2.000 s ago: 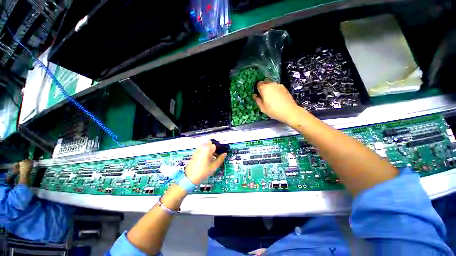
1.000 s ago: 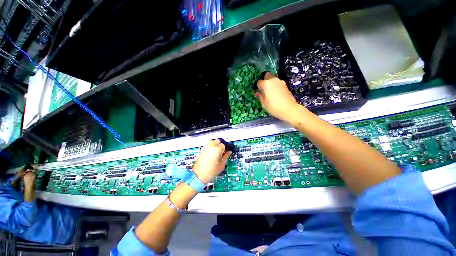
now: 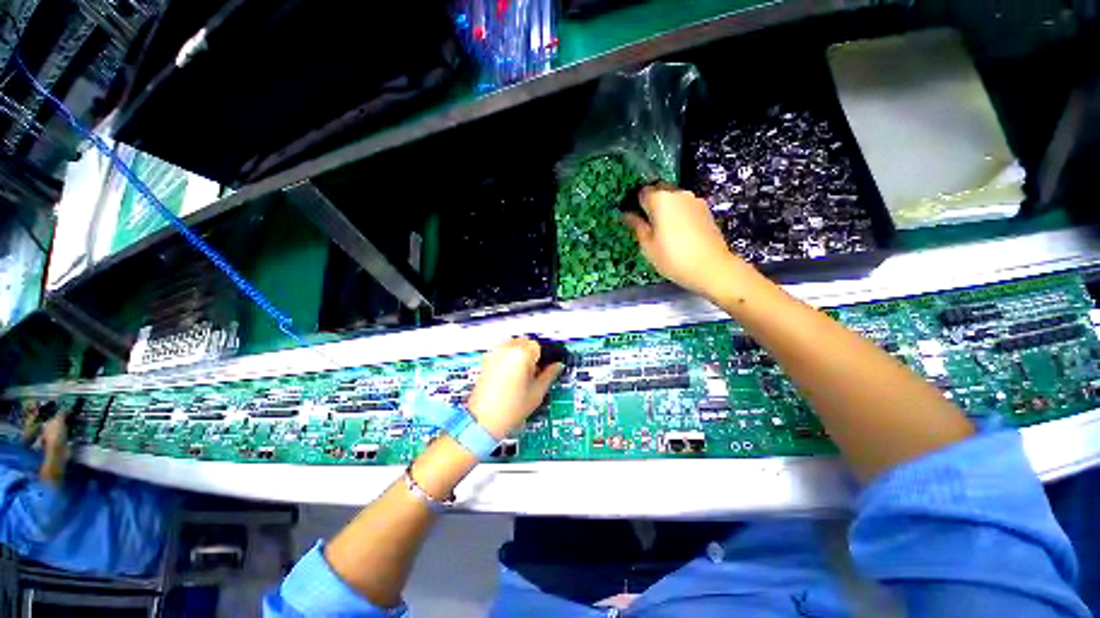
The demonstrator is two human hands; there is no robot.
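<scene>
Long green circuit boards (image 3: pixel 627 417) lie edge to edge in the rail. My left hand (image 3: pixel 513 384) is over the boards' back edge, with black finger cots on its fingertips; its fingers are bent together and I cannot tell if they hold a part. My right hand (image 3: pixel 678 237) reaches over the heap of green components (image 3: pixel 591 229) in an open clear bag (image 3: pixel 645 115). Its fingertips, also in black cots, are at the heap's right side; whether they hold a piece is hidden.
Metallic components (image 3: pixel 784 187) fill the bin to the right, beside a pale tray (image 3: pixel 926 127). Black components (image 3: pixel 495 254) are in the bin to the left. The shelf edge (image 3: pixel 422 130) runs above. Another worker's hand (image 3: pixel 52 437) is at the far left.
My left hand has shifted slightly right along the boards since the earliest frame. My right hand has stayed at the green heap, its fingers moving a little. The other worker's hands have moved.
</scene>
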